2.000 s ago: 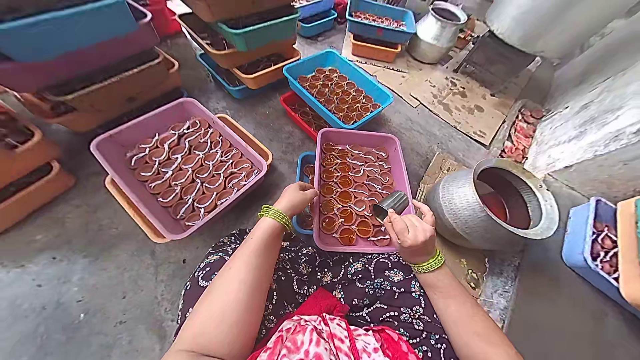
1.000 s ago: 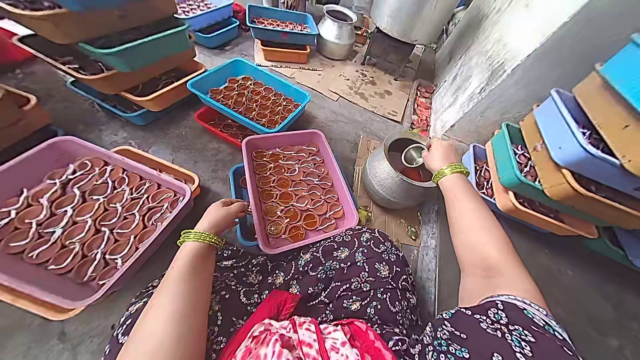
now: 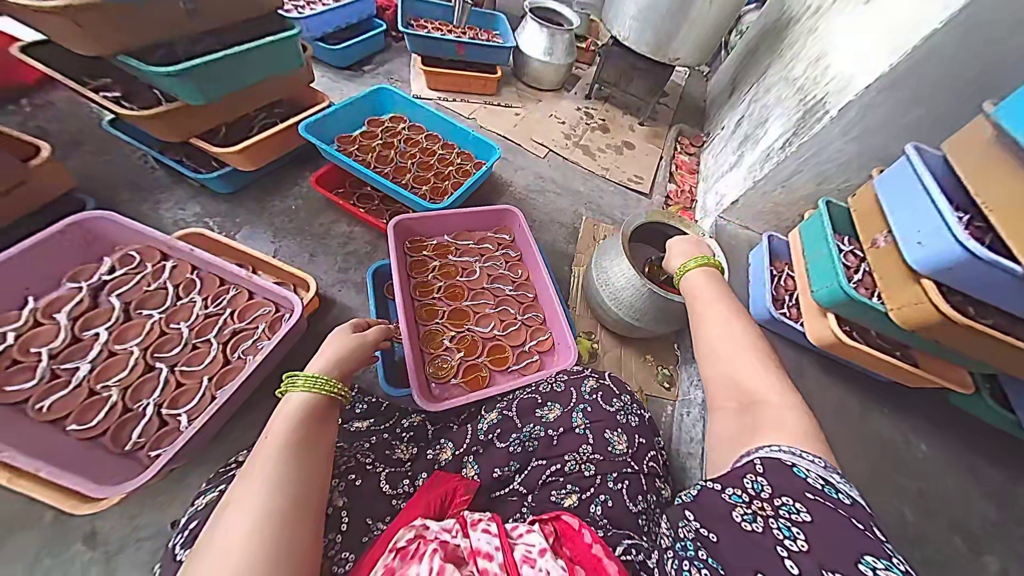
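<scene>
A pink plastic tray (image 3: 564, 352) at the centre holds rows of small clay lamps with white cotton wicks. The lamps down its left side and near edge hold amber liquid; others look unfilled. My left hand (image 3: 360, 346) is at the tray's left edge, its fingers near the rim above a blue tray (image 3: 388, 364); whether they grip anything is unclear. At the right stands a hammered metal pot (image 3: 624, 292) with dark reddish liquid inside. My right hand (image 3: 686, 254) reaches into its mouth, closed on a metal cup (image 3: 658, 272) that is partly hidden inside the pot.
Another pink tray (image 3: 300, 320) of wicked lamps lies left. Beyond the centre, a blue tray (image 3: 488, 152) of filled lamps rests on a red one (image 3: 324, 188). Stacked trays stand at left and right (image 3: 904, 304). Behind are a metal pot (image 3: 546, 48), a large vessel (image 3: 672, 28) and cardboard (image 3: 592, 144).
My right hand and the metal cup have moved from over the central pink tray to the pot, and now down into its mouth. The view has shifted right.
</scene>
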